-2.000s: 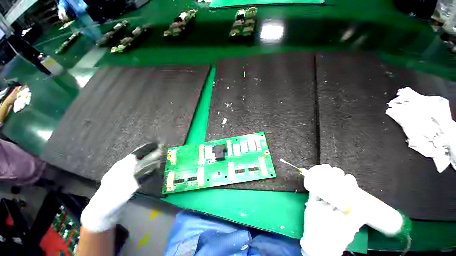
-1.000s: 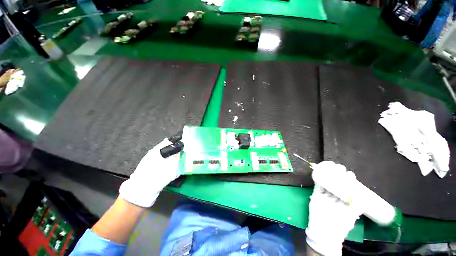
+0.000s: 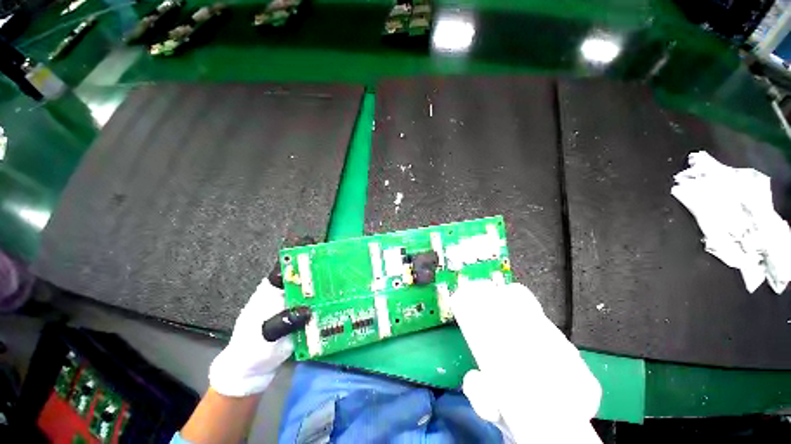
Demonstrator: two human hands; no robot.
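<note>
A green circuit board (image 3: 343,282) is held tilted over the front edge of the foam mats. It has a black block (image 3: 423,268) right of its middle and pale bars across it. My left hand (image 3: 258,338), in a white glove with black finger cots, grips the board's left end, thumb on top. My right hand (image 3: 512,355), in a white glove, is over the board's lower right part. The white adhesive cartridge blends with this glove, so their outlines cannot be told apart. The needle tip is not visible.
Black foam mats (image 3: 208,182) lie on the green bench (image 3: 338,61). A crumpled white cloth (image 3: 735,217) lies on the right mat. More boards (image 3: 186,30) stand at the back. A black tote with red interior (image 3: 61,416) holding boards is at lower left.
My left hand went from beside the board to gripping its left end, and the board is now tilted. My right hand has moved left, from beside the board to over its right part.
</note>
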